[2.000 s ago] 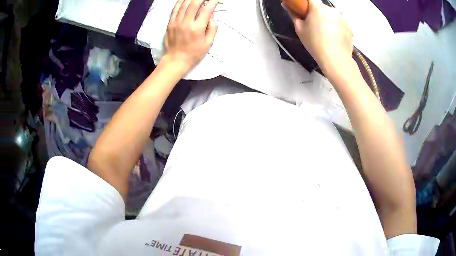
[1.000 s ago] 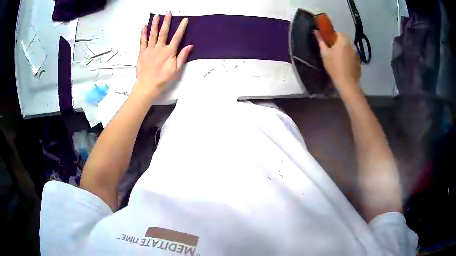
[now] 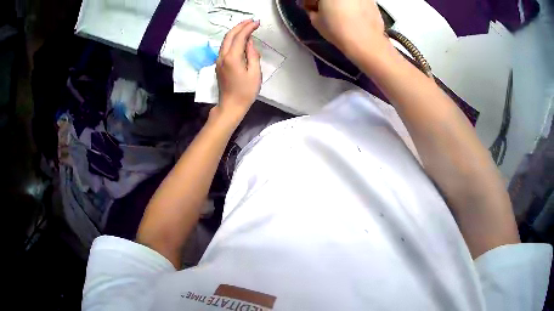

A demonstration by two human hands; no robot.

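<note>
My right hand [image 3: 349, 21] is closed around the handle of the dark steam iron [image 3: 316, 39] at the top of the view; the hand covers most of the handle. The iron stands over a purple fabric piece [image 3: 333, 71], of which parts show below and to the right of the iron. My left hand [image 3: 240, 64] rests on the white table [image 3: 279, 91] left of the iron, fingers together and pointing up. I see nothing held in it. A white paper piece [image 3: 185, 77] with a bright blue patch [image 3: 202, 56] lies just left of it.
A purple strip [image 3: 159, 27] crosses the table's left edge. Blurred shears [image 3: 505, 118] lie at the right. The iron's braided hose [image 3: 413, 51] runs beside my right forearm. Purple panels [image 3: 471, 15] lie at the upper right. Scraps [image 3: 106, 152] are heaped below left.
The view has turned and shifted. My left hand no longer lies spread on the purple piece; its fingers are closer together, on the white surface. The iron, still in my right hand, now covers part of the purple piece.
</note>
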